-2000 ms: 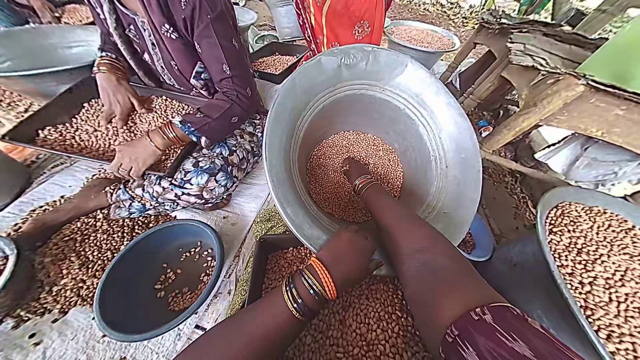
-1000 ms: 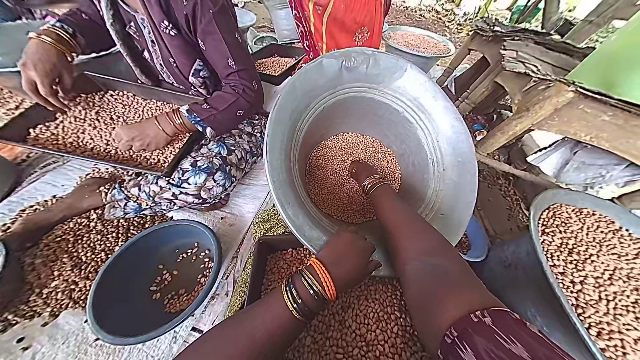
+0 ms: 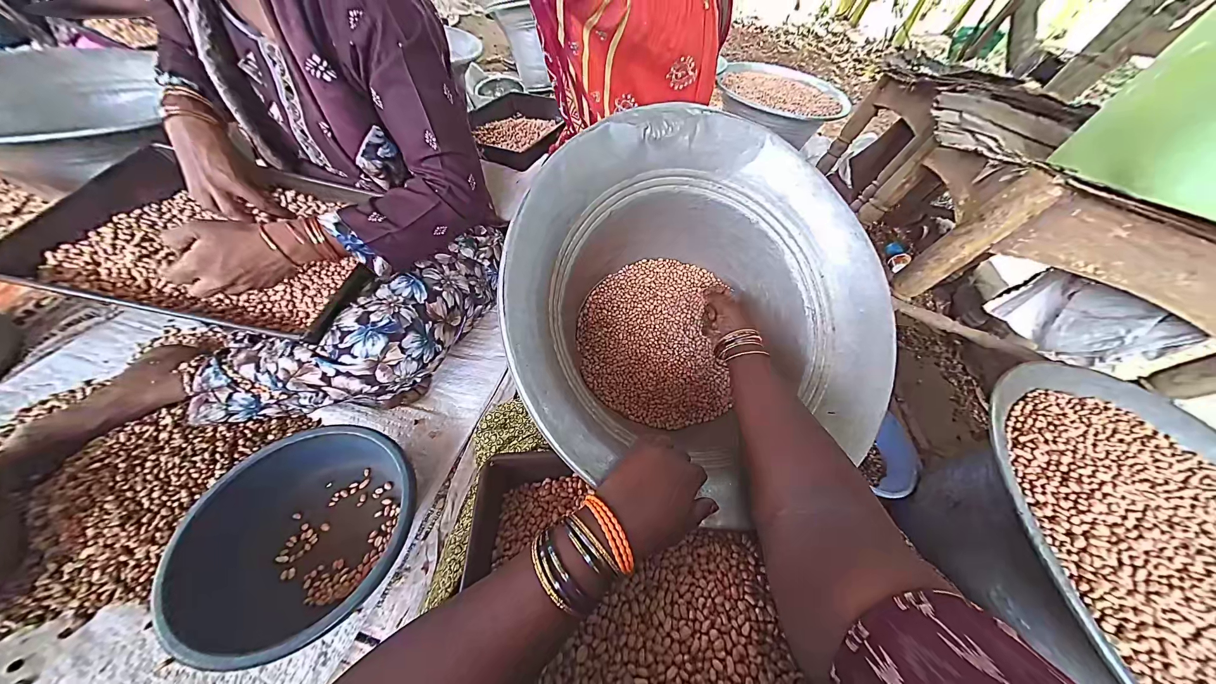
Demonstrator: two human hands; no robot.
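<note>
A large round metal basin (image 3: pixel 845 256) is tilted toward me, with a heap of small reddish-brown nuts or seeds (image 3: pixel 651 347) at its bottom. My left hand (image 3: pixel 655 494), wearing orange and dark bangles at the wrist, grips the basin's near rim. Inside the basin, my right hand (image 3: pixel 724 313) rests at the right edge of the heap with its fingers curled; whether it holds any of the nuts is hidden. Beneath the basin's near side is a dark rectangular tray (image 3: pixel 486 503) filled with larger brown nuts (image 3: pixel 665 617).
To the left, a blue-grey plastic basin (image 3: pixel 180 570) holds a few nuts. Beyond it, a seated person's hands (image 3: pixel 228 256) are in a nut-filled tray (image 3: pixel 57 214). A full metal basin (image 3: pixel 1012 456) stands at right, below a wooden structure (image 3: pixel 1102 247).
My right hand has moved from the middle of the heap to its right edge. My left hand stays on the rim. The other person's hands have come together over their tray.
</note>
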